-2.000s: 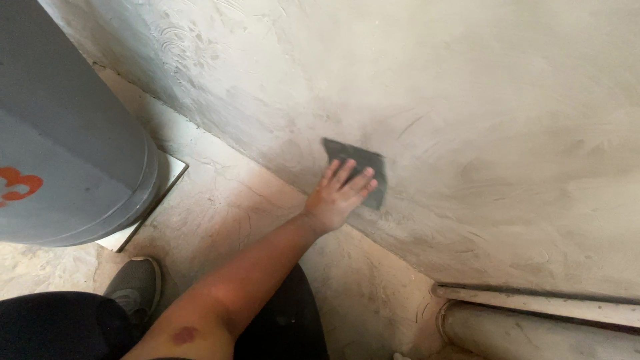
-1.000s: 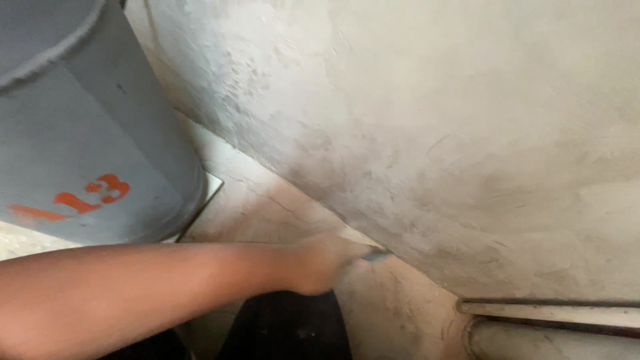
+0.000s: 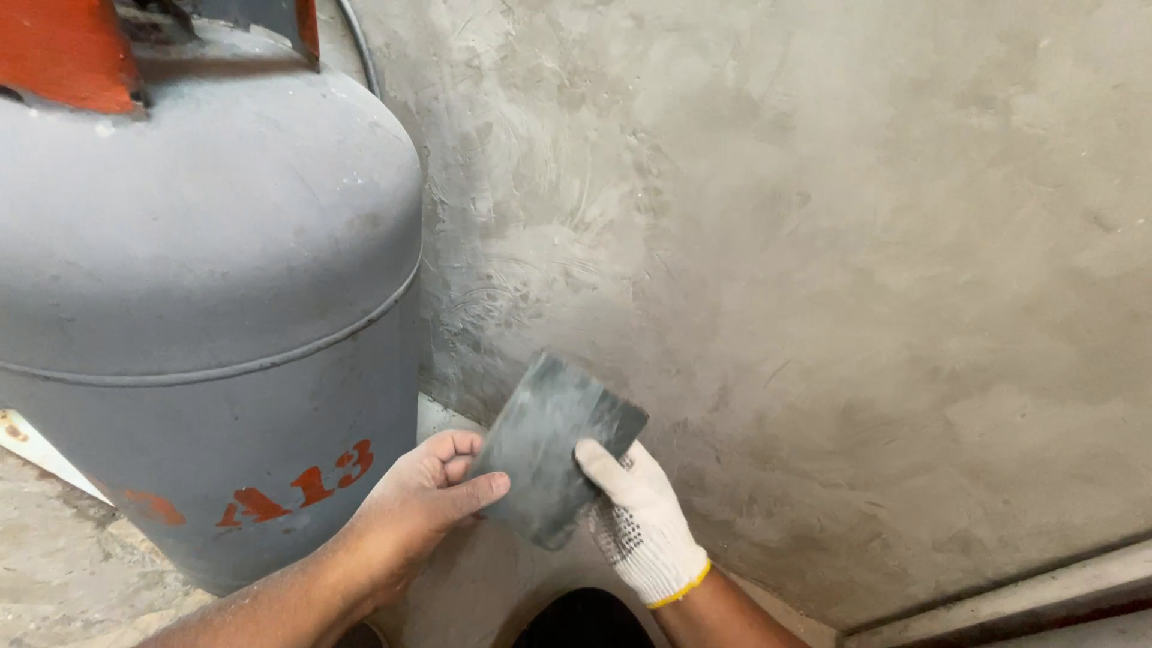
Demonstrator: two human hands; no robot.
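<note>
A dark grey sheet of sandpaper [image 3: 549,450], dusted with pale powder, is held between both hands in front of the wall's lower part. My left hand [image 3: 432,490], bare and dusty, pinches the sheet's left edge between thumb and fingers. On the sheet's right side, my right hand [image 3: 634,517] grips it, thumb on top; this hand wears a white knit glove with dark dots and a yellow cuff. Behind the sheet rises a plastered wall [image 3: 855,297], with rougher swirl marks toward its left side.
A large grey gas cylinder [image 3: 225,234] with an orange part on top and orange stencilled marks stands at the left, close to the wall. A grey hose [image 3: 360,45] runs behind it. A pale ledge [image 3: 1008,598] crosses the lower right. Stone-like flooring [image 3: 54,549] shows at lower left.
The bare hand has left the wall's base with the sheet. The gloved right hand has come into view and holds the sheet too. The view has shifted up and left, showing more of the cylinder.
</note>
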